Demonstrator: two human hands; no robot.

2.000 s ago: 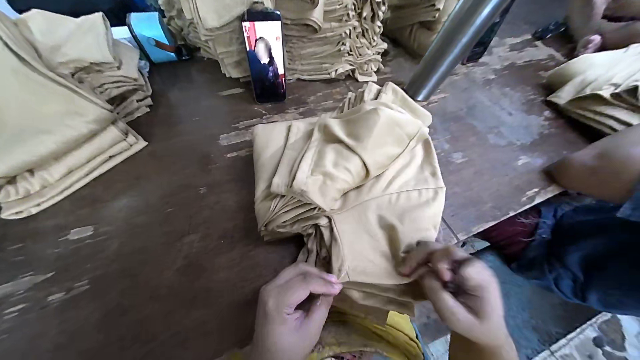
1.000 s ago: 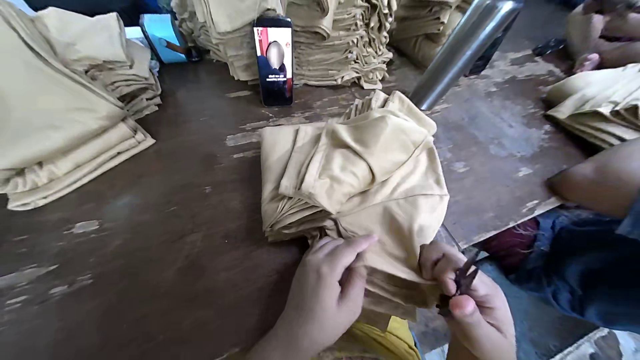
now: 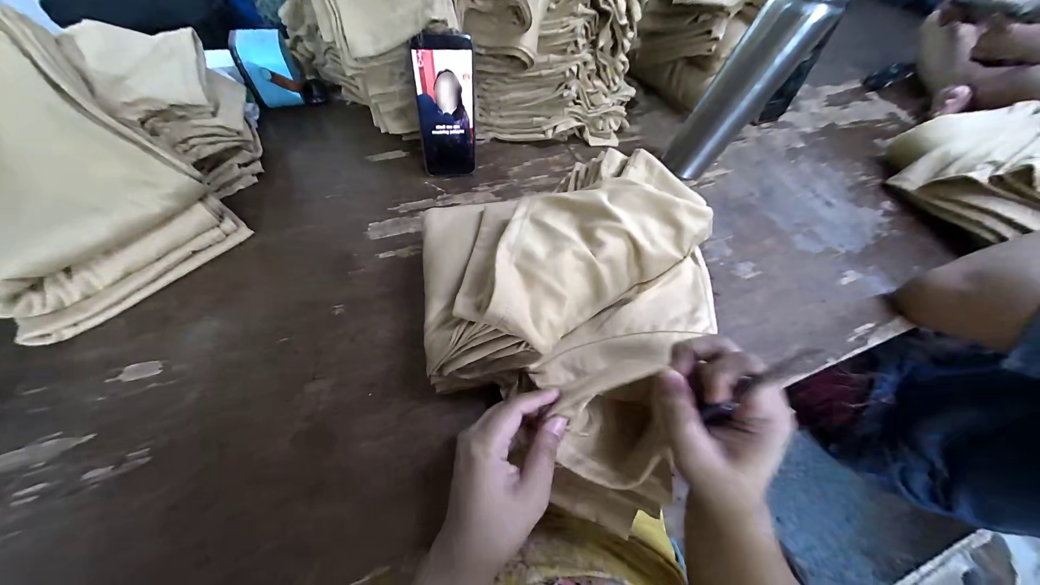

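A stack of folded tan cloth pieces (image 3: 601, 260) lies on the worn wooden table, its near part hanging over the edge toward me. My left hand (image 3: 508, 471) pinches a fold of the top piece between thumb and forefinger at the near left. Opposite it, my right hand (image 3: 727, 414) grips the same cloth between thumb and fingers. A small dark tool, possibly thread snips, is tucked in the right palm, mostly hidden by the fingers. The cloth between both hands is lifted and bunched.
A smartphone (image 3: 445, 106) stands upright behind the stack, beside a leaning steel bottle (image 3: 751, 85). Tall piles of tan cloth (image 3: 552, 73) are at the back, with more cloth (image 3: 97, 179) at left and a pile (image 3: 975, 166) at right. Another person's arm (image 3: 971, 288) rests at the right edge.
The right hand, which held the dark tool clear of the cloth a second ago, now pinches the cloth. The left hand has gone from lying on the cloth to pinching it, and the near part has been lifted.
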